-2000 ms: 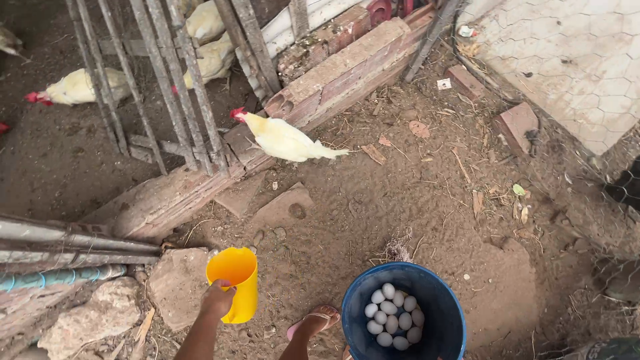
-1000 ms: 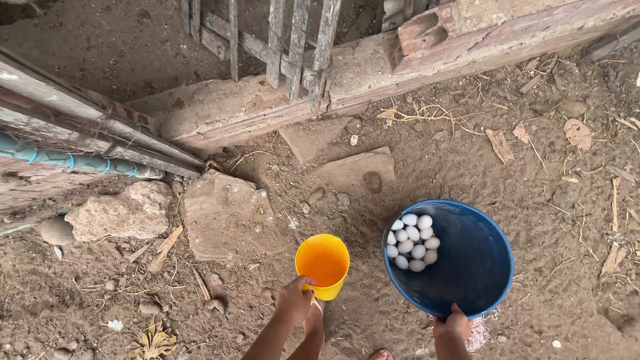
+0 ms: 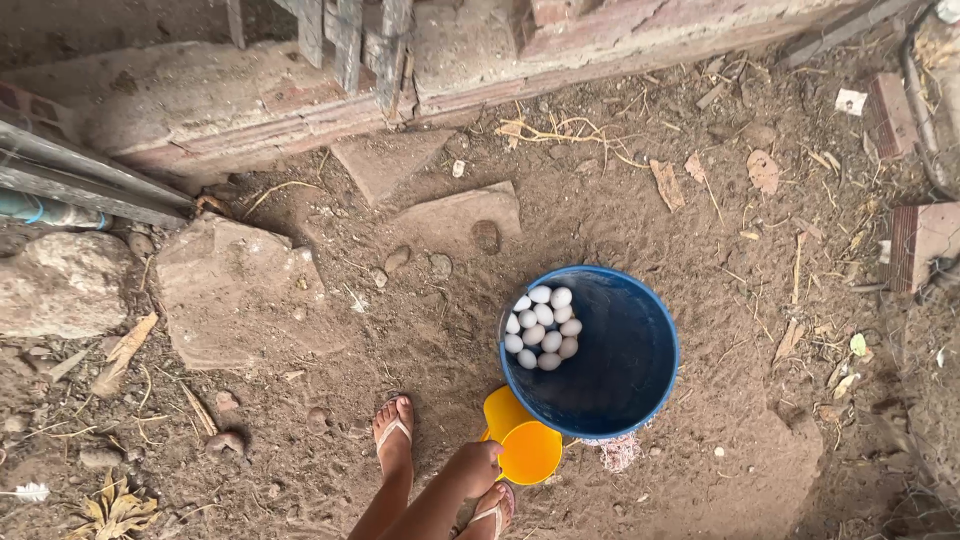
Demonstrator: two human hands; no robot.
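Observation:
My left hand (image 3: 476, 466) grips a yellow plastic jug (image 3: 531, 452) at its handle side, with the round orange-yellow mouth facing up. More yellow plastic shows beyond the mouth and passes close by the lower left rim of a blue plastic bucket (image 3: 666, 375); whether they touch, I cannot tell. Inside the bucket, several white and pale eggs (image 3: 544, 315) are bunched against the left wall. The rest of its inside is dark blue. Pink and white frayed strands (image 3: 619, 451) stick out below the bucket's lower rim. My right hand is outside the visible picture.
Two feet in flip-flops (image 3: 394, 427) stand on the dirt ground. Flat stone slabs (image 3: 240, 292) and a pale rock (image 3: 60, 285) lie to the left. A low brick ledge (image 3: 465, 82) with wooden slats (image 3: 349, 45) crosses the top. Bricks (image 3: 922, 244) and wire mesh are at the right.
The yellow jug in my left hand has moved right, close to the bucket. My right hand, on the bucket's rim one second ago, has gone from view. The white chicken seen earlier is out of view.

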